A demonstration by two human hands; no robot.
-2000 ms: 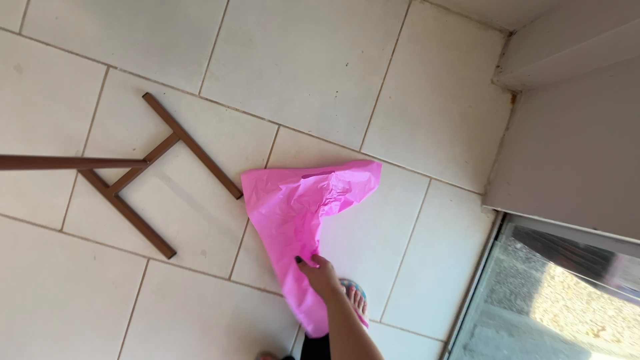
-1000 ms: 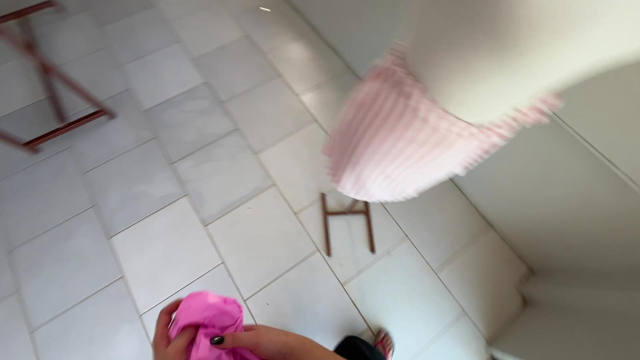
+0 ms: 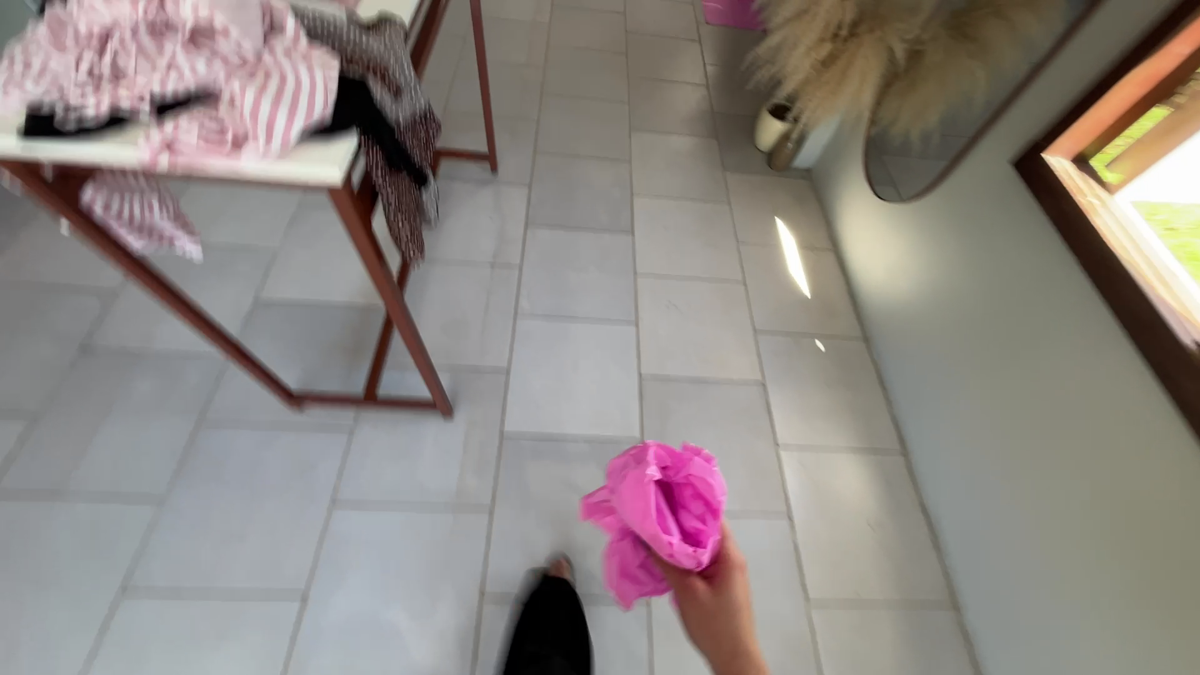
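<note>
My right hand (image 3: 714, 586) grips a crumpled pink plastic bag (image 3: 661, 516) at the lower middle of the view, held above the tiled floor. The bag is bunched up, with a fold opening toward me. My left hand is out of view. One of my legs, in black cloth, shows below and to the left of the bag.
At upper left, striped and patterned clothes (image 3: 281, 94) lie heaped on a white table (image 3: 319, 172) with brown metal legs. Along the right wall are a mirror (image 3: 900, 178), pampas grass (image 3: 834, 56), a pot (image 3: 771, 127) and a window frame (image 3: 1041, 155). Something pink (image 3: 734, 13) lies far ahead.
The pink bag, spread out low by the floor two seconds ago, is now bunched in my right hand. Both hands were at it one second ago; the left has left the view. The view has swung widely.
</note>
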